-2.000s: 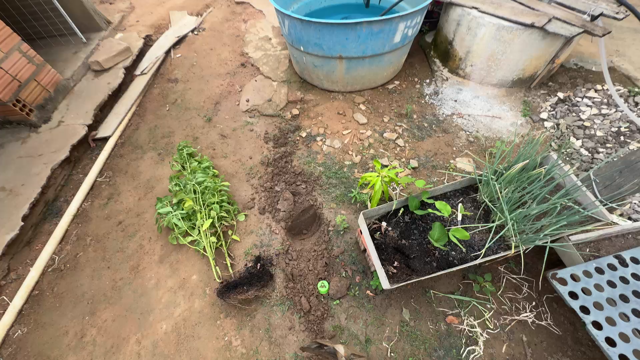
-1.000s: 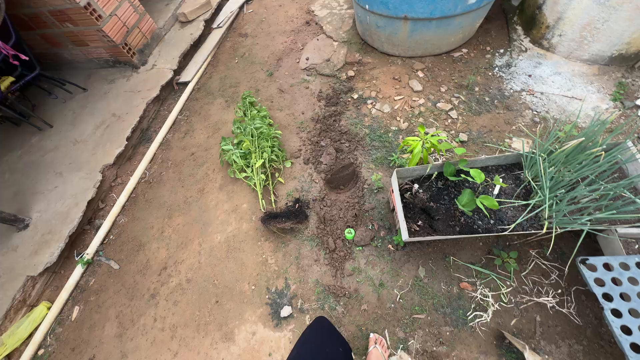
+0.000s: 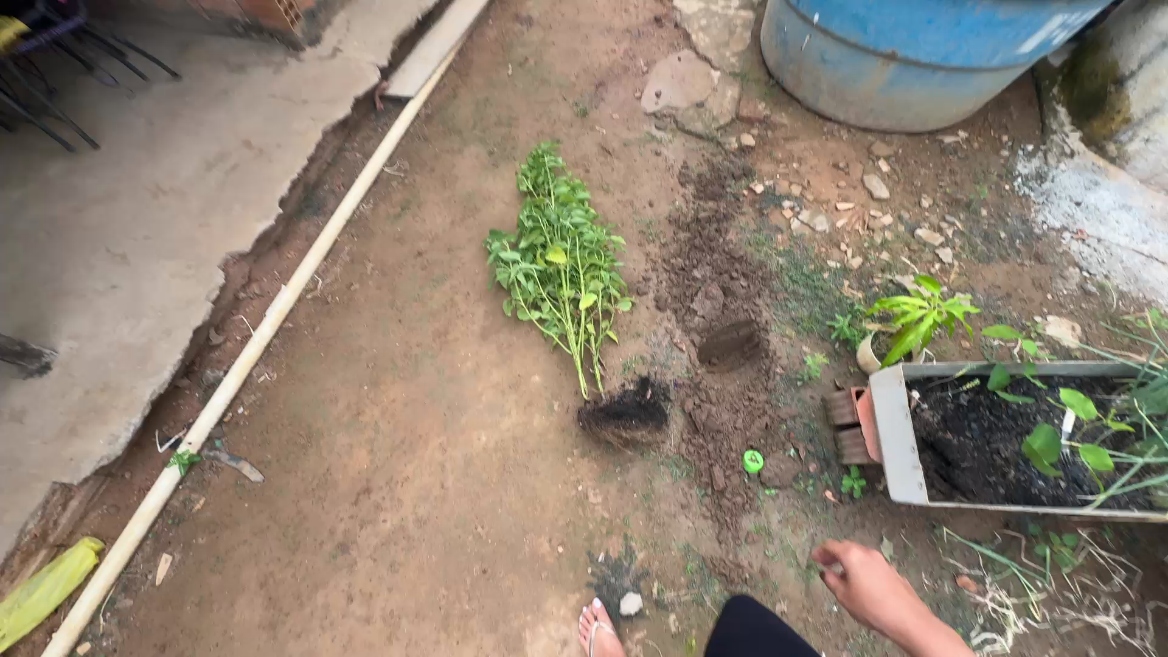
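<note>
My right hand (image 3: 862, 579) hangs over the ground at the lower right, fingers loosely curled, with no object visible in it. Its nearest neighbours are a green plastic cap (image 3: 753, 461) on the soil and the metal planter box (image 3: 899, 438). Left of a strip of dug soil (image 3: 721, 274) lies an uprooted leafy plant (image 3: 566, 255), its dark root ball (image 3: 630, 411) toward me. A small hole (image 3: 730, 345) opens in the strip beside the roots. My left hand is out of view.
A pale pole (image 3: 274, 315) runs along the broken concrete edge (image 3: 219, 274) at left. A blue tub (image 3: 912, 55) stands at the upper right, near scattered stones (image 3: 876, 187). A potted seedling (image 3: 922, 315) stands behind the planter. My sandalled foot (image 3: 598, 630) is at the bottom.
My right hand has come into view at the lower right; neither earlier frame shows it. The view has shifted. The uprooted plant still lies beside the dug strip.
</note>
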